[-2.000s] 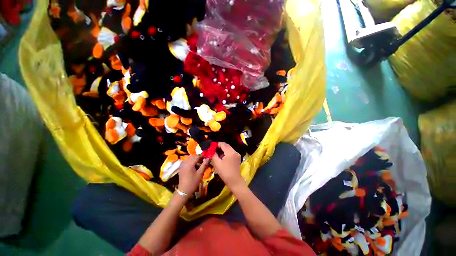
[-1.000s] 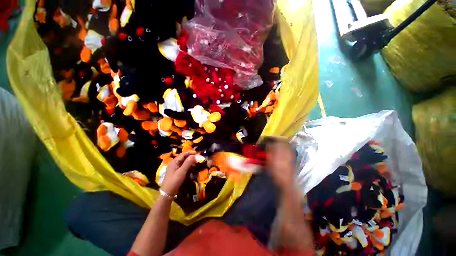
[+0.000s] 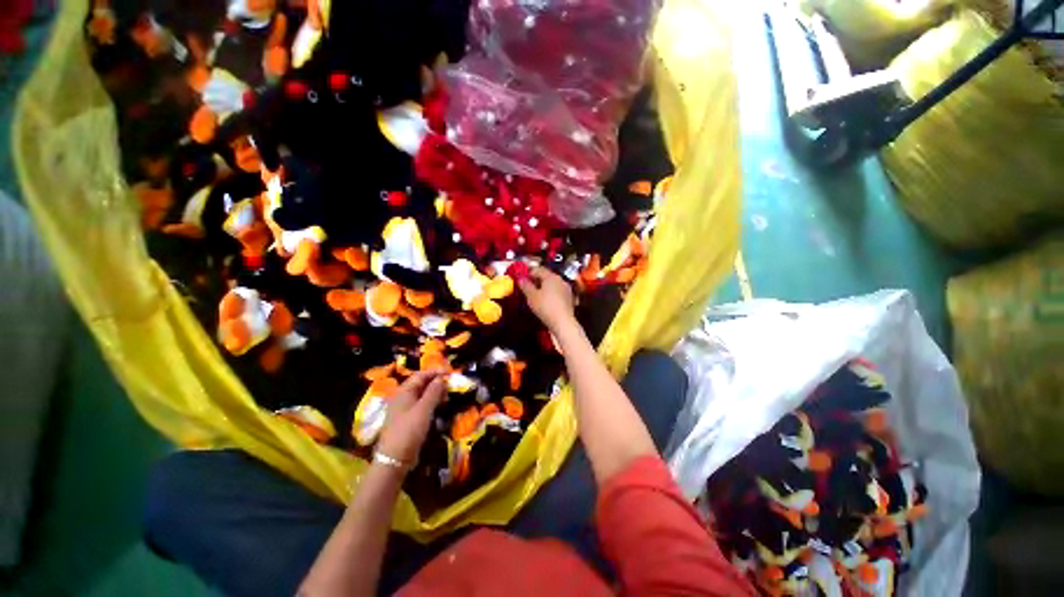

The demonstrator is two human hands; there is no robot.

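Black, white and orange plush penguins [image 3: 399, 248] fill the open yellow sack [image 3: 111, 251]. Small red hats with white dots [image 3: 478, 198] lie heaped at its far side, beside and partly under a clear pink-red bag [image 3: 548, 88]. My right hand [image 3: 546, 294] reaches to the near edge of the hat heap, its fingertips closed on a small red hat [image 3: 518, 271]. My left hand [image 3: 411, 411] is low over the near part of the pile, fingers together by a penguin's white and orange parts; whether it grips that penguin is unclear.
A white woven sack [image 3: 933, 385] with more penguins stands at my right. My legs [image 3: 245, 501] lie under the yellow sack's near rim. A metal hand truck or similar [image 3: 858, 105] and full yellow sacks [image 3: 980, 140] stand at the upper right on green floor. A pale sack is at the left edge.
My hands were together on a red piece, then my right hand swung right with a penguin and red hat. Now it is back without that penguin, at the hats. My left hand stays low.
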